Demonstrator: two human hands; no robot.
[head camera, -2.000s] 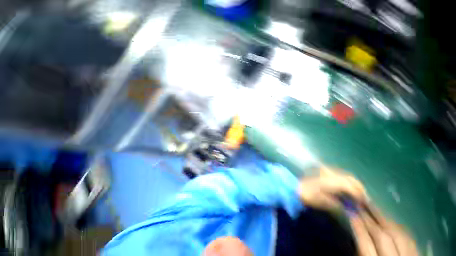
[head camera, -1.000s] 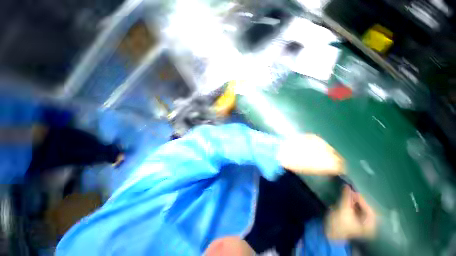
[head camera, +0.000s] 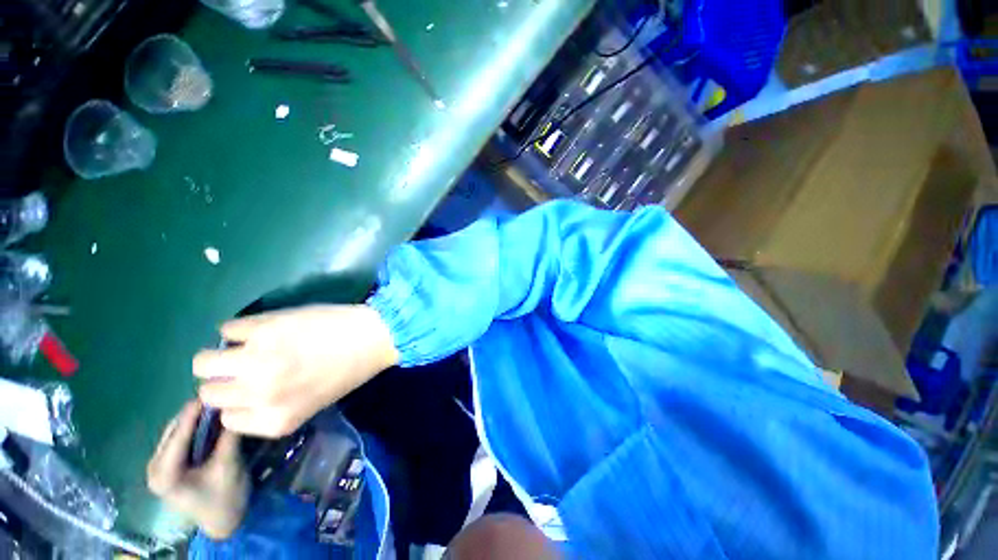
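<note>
A dark, slab-like object (head camera: 205, 433), which looks like the smartphone, is between my two bare hands over the green mat, seen at its edge and mostly covered. My right hand (head camera: 293, 370) comes from the right in a blue sleeve, its fingers bent at the object's upper end. My left hand (head camera: 199, 473) is below it, thumb and fingers around the object. The fingertips are blurred, and any small tool in them cannot be made out.
Clear cups (head camera: 167, 74), dark tweezers-like sticks (head camera: 301, 71) and small white bits lie on the green mat (head camera: 263, 197). A red piece (head camera: 57, 356) is at left. Beyond the bench edge are a parts tray (head camera: 613, 126), a blue bin (head camera: 739, 44) and an open cardboard box (head camera: 832, 208).
The view has swung round, bringing the cups, parts tray and cardboard box into sight. My hands, farther apart one second ago, are now close together around the dark object.
</note>
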